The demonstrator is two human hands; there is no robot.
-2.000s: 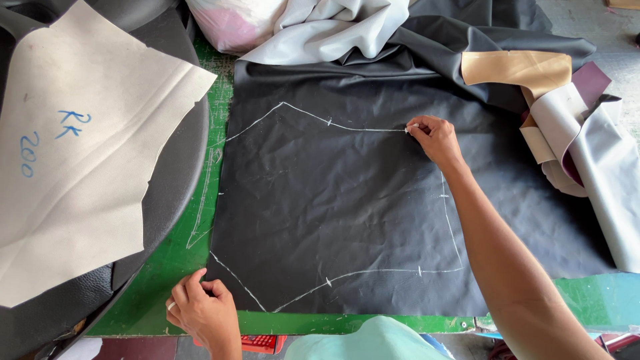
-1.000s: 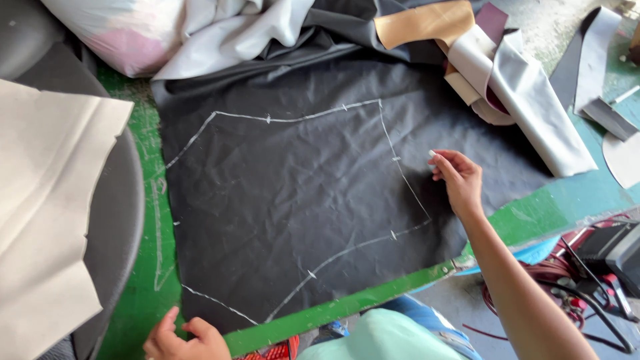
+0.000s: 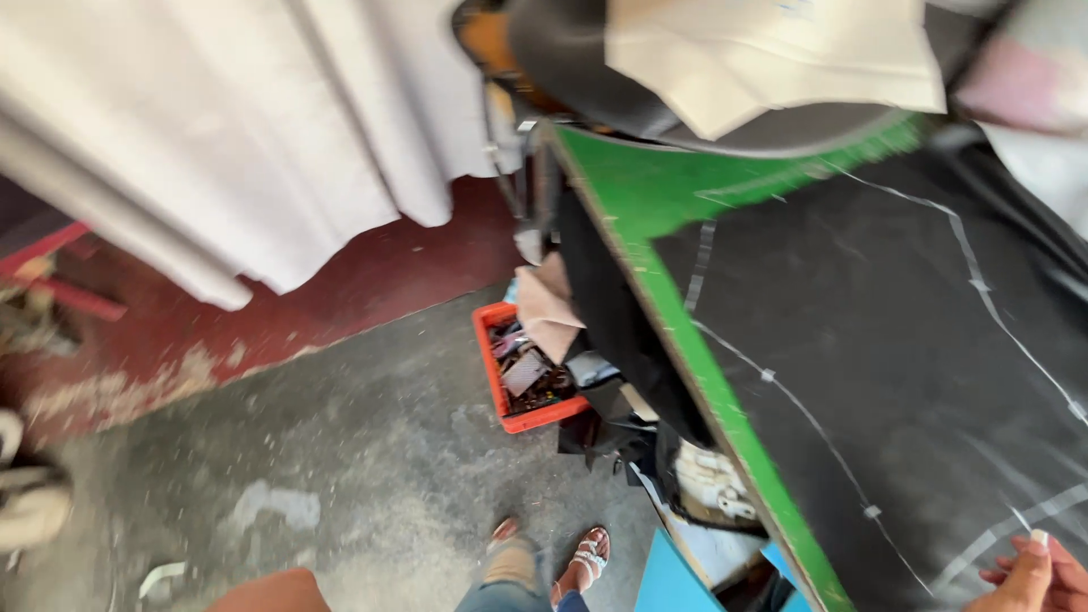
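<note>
In the lower right corner, my right hand [image 3: 1033, 578] pinches a small white piece of chalk [image 3: 1039, 536] over black sheet material [image 3: 892, 340]. The sheet lies on the green table [image 3: 642, 200] and bears a white chalk outline with short cross marks. Motion blurs the lines near my hand. My left hand does not show; a blurred patch of skin stands at the bottom left edge, and which part of the body it is I cannot tell. A cream pattern piece [image 3: 765, 64] with blue writing lies on a dark rounded padded object [image 3: 586, 64] at the table's far end.
White curtains [image 3: 340, 102] hang at the upper left. An orange basket [image 3: 544, 416] of scraps stands on the concrete floor beside the table, with more materials below the tabletop. Sandalled feet [image 3: 591, 552] show at the bottom. A white and pink bundle [image 3: 1028, 76] is at the upper right.
The view has swung far to the left and turned, bringing in the floor and curtains. My left hand, at the table's near edge before, has gone out of view.
</note>
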